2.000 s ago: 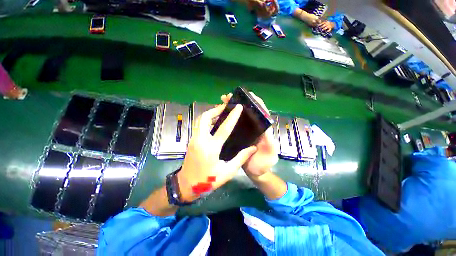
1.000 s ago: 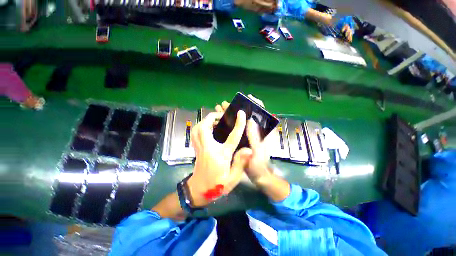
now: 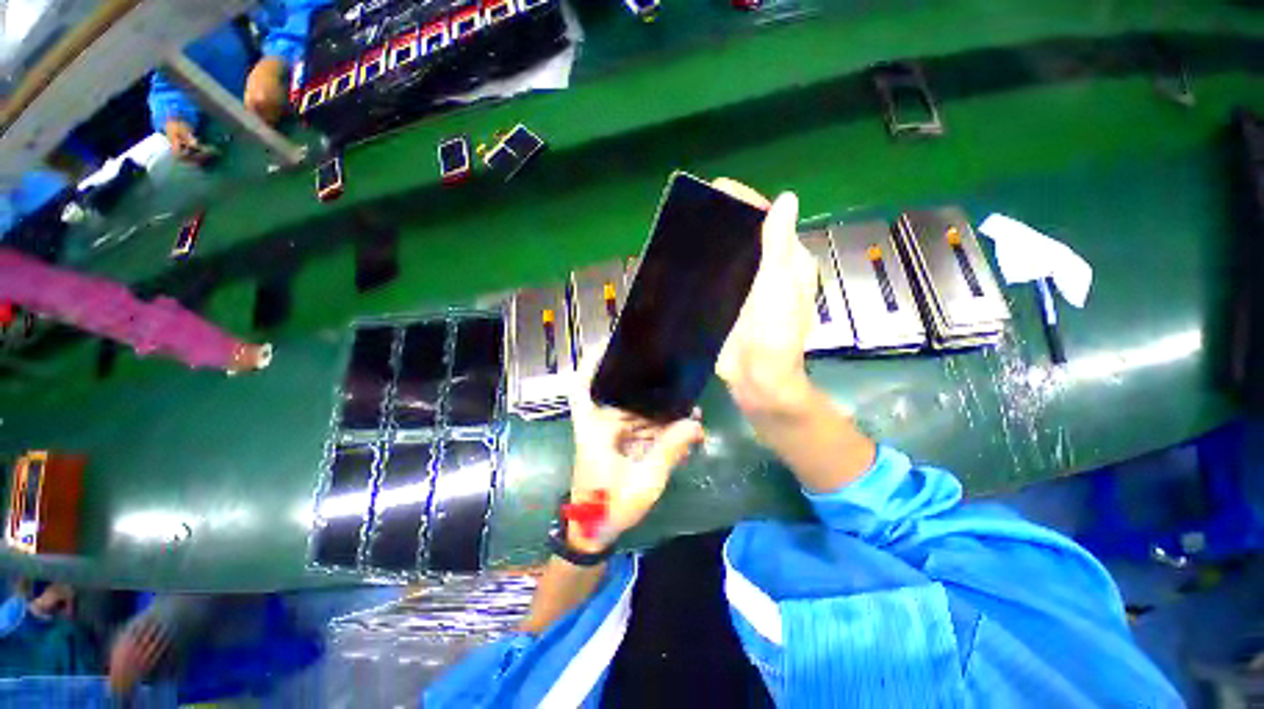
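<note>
A display module (image 3: 682,298), black glossy face up, is held tilted above the bench between both hands. My left hand (image 3: 624,464) holds its lower end; a dark band is on that wrist. My right hand (image 3: 776,312) grips its right edge near the top. Stacked display modules (image 3: 876,284) stand in a row behind and beside the hands, silver backs up with black strips and orange tabs. A clear blister tray (image 3: 506,441) with black screens in its pockets lies to the left.
A white cloth (image 3: 1033,258) and a dark pen-like stick (image 3: 1051,321) lie at the stacks' right end. An open frame (image 3: 908,104) is on the green belt. Empty clear trays (image 3: 430,623) sit below the bench edge. A pink sleeve (image 3: 132,312) reaches in from the left.
The view has turned left, so the scene sits further right. The module is now held more upright, its whole black face showing. My right hand has moved from over its face to its right edge.
</note>
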